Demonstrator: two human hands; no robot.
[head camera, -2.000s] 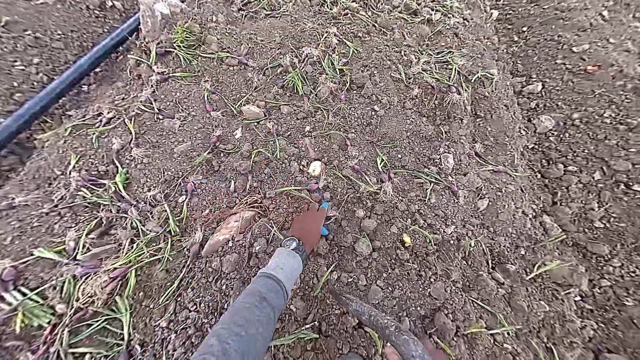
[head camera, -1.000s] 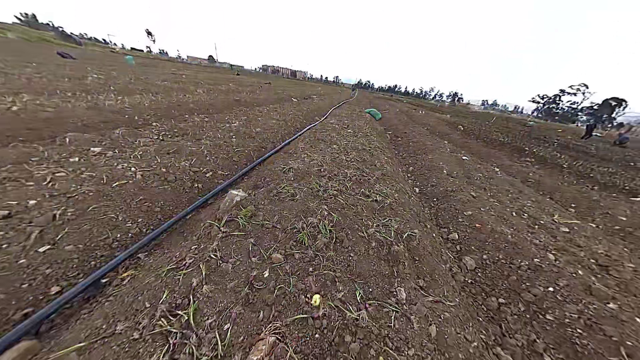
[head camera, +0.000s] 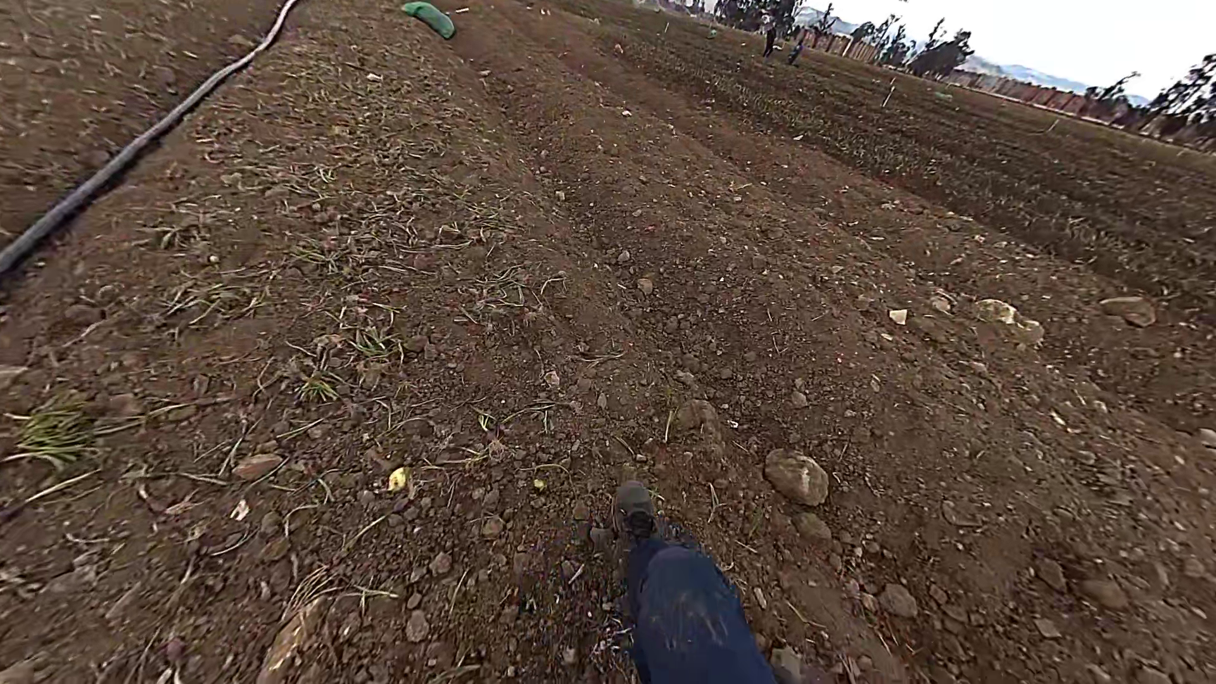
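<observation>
Neither my left hand nor my right hand shows in the head view now. My leg in dark blue trousers (head camera: 689, 613) comes up from the bottom edge, with a dusty boot (head camera: 634, 499) on the soil beside the raised bed. Pulled onion plants (head camera: 370, 342) lie scattered over the bed on the left, their green and dried leaves spread on the dirt. A small yellow piece (head camera: 398, 479) lies left of the boot. Green leaves in a tuft (head camera: 55, 432) lie at the far left.
A dark hose (head camera: 133, 150) runs along the left. A filled green sack (head camera: 429, 18) lies at the top. Stones, one (head camera: 796, 477) near the boot, dot the furrow. Two people (head camera: 782, 44) are far off, before trees and a wall.
Two seconds ago a hand with a blue item reached to the soil near the yellow piece; it is out of view now. The view has swung up, then right, and my leg has come in.
</observation>
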